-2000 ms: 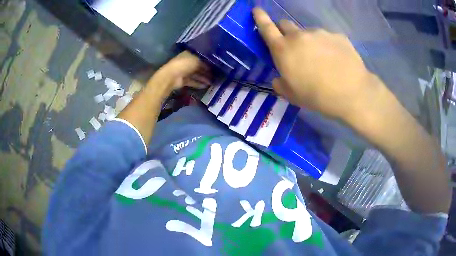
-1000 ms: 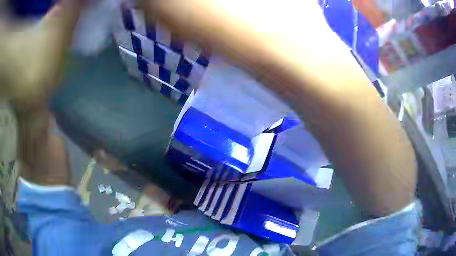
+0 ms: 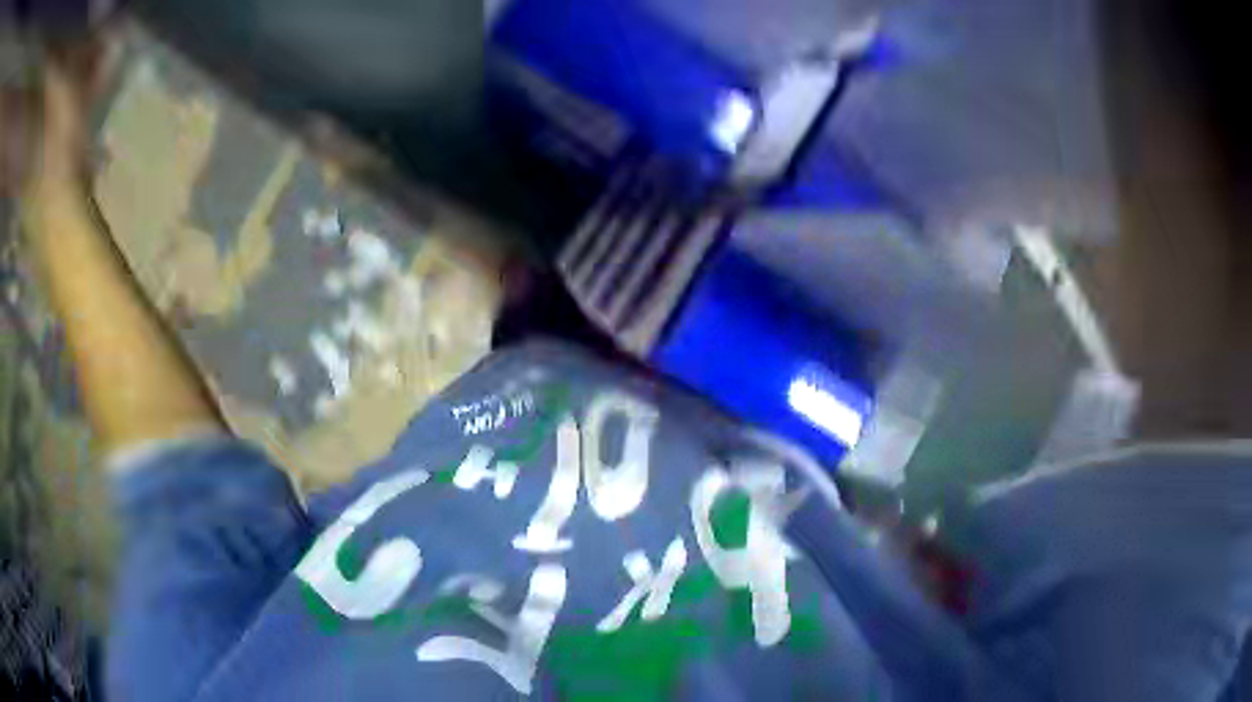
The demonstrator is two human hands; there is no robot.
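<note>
Everything is blurred. A glossy blue carton (image 3: 618,69) lies at the top centre, with a white flap (image 3: 796,117) standing off its right side. Below it a row of cartons (image 3: 769,343) with blue faces and striped white edges rests along the bench edge, close to my chest. My left hand (image 3: 69,62) is at the upper left corner, small, smeared and away from the cartons; I cannot tell whether it holds anything. My right forearm shows as a dark blur at the right edge, and my right hand is out of the picture.
The dark green bench (image 3: 398,82) runs across the top. Small white scraps (image 3: 343,309) lie on the paint-flaked floor (image 3: 261,178) at left. A pale strip (image 3: 1064,295) and a whitish see-through item (image 3: 1092,412) are at the right.
My hands have left the cartons; my right hand has gone out of view. The view has shifted, so the checkered carton rows seen one second ago are gone from the picture.
</note>
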